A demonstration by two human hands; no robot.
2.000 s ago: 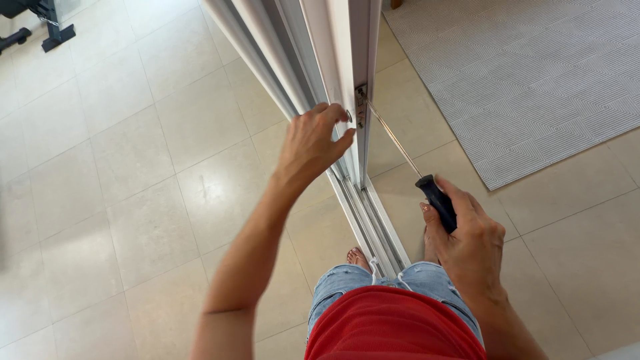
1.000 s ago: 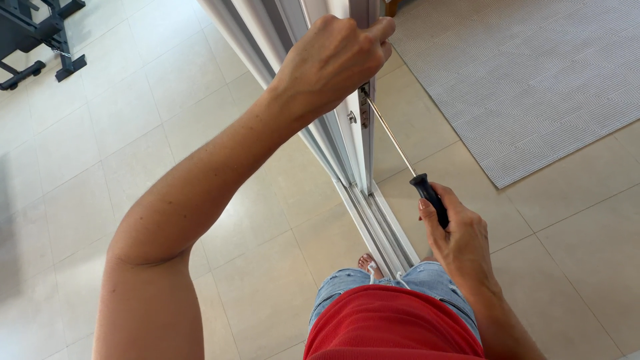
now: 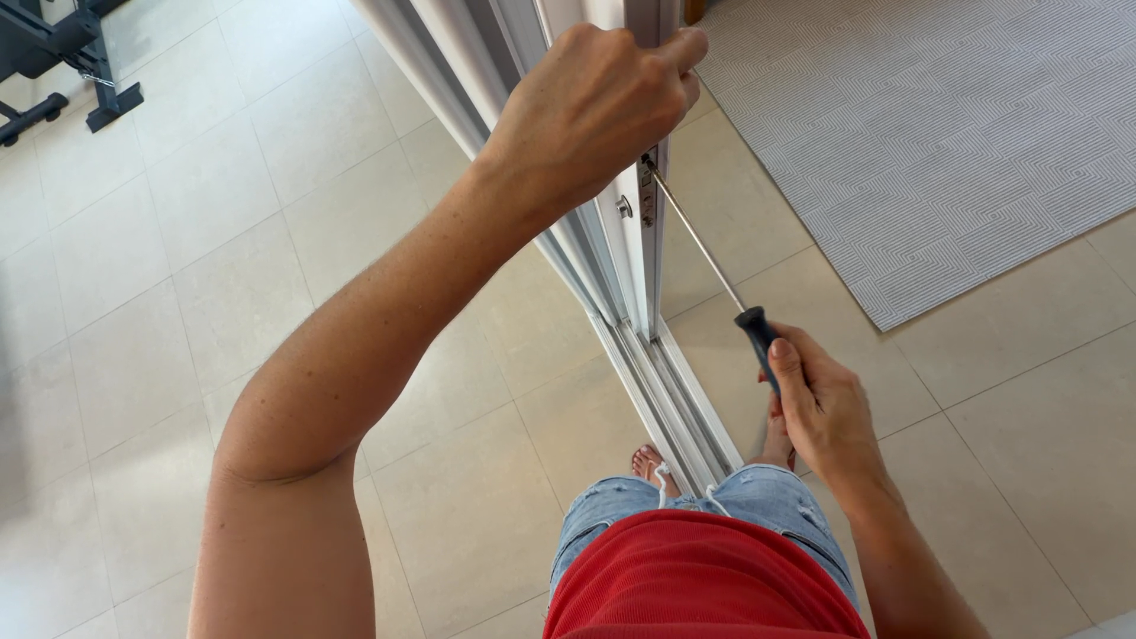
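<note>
My right hand is closed around the black handle of a long-shafted screwdriver. The shaft slants up and left, its tip at the metal lock plate in the edge of a white sliding door. My left hand lies across the door's edge just above that plate, fingers bent over toward the far side; what its fingertips touch is hidden. A small metal lock knob sticks out of the door's face below this hand.
White door panels stand alongside at the left. A metal floor track runs between my feet, over beige floor tiles. A grey patterned rug lies at right, black exercise equipment at upper left.
My left hand has moved from beside the lock up onto the door's edge above it. The screwdriver stays in my right hand with its tip at the lock plate.
</note>
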